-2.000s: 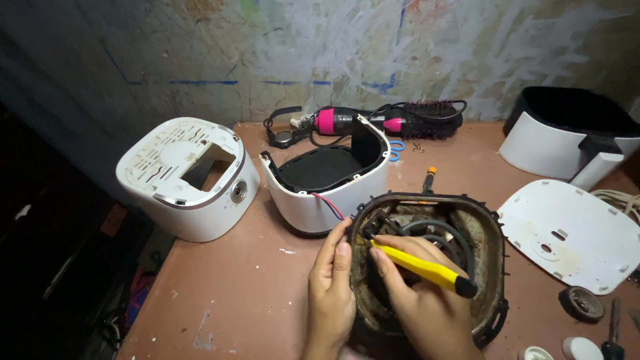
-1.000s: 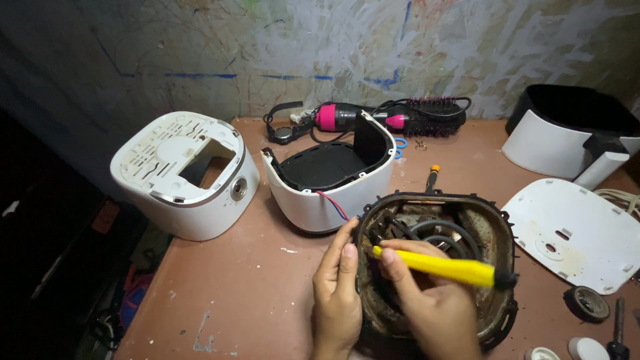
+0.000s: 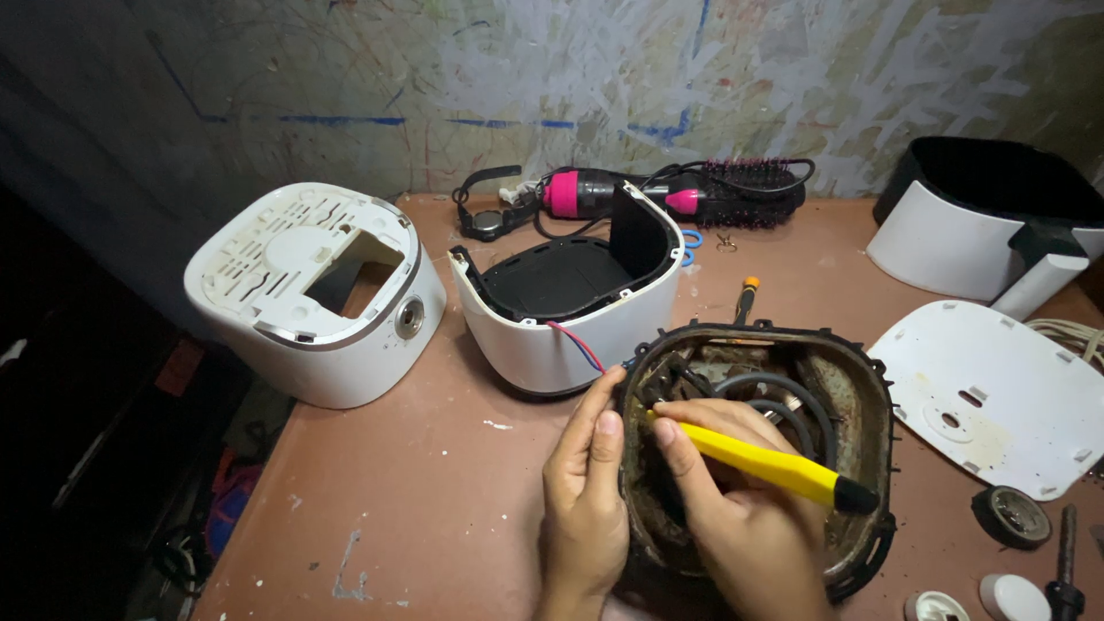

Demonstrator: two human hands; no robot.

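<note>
An open, dirty air fryer heating chamber (image 3: 875,414) with a black rim and a coiled tubular element (image 3: 819,405) lies at the lower centre right. My left hand (image 3: 591,492) grips its left rim. In my right hand (image 3: 742,492) is a yellow tool with a black end (image 3: 768,461), held like a pen over the chamber; its tip is hidden near the inner left wall. Red and blue wires (image 3: 578,345) run from the chamber's left edge over a white housing shell (image 3: 569,345) with a black inside.
A white top housing (image 3: 345,358) stands left. Behind are a hot-air brush (image 3: 586,194), a wristwatch (image 3: 487,222) and blue scissor handles (image 3: 690,239). A small screwdriver (image 3: 747,297) lies past the chamber. At right are a fryer basket (image 3: 949,233), white cover plate (image 3: 1000,414), tape roll (image 3: 1011,517) and white knob (image 3: 1013,598).
The black end of the yellow tool has swung a little to the right and then slightly back down. My left hand stays at the chamber's left rim.
</note>
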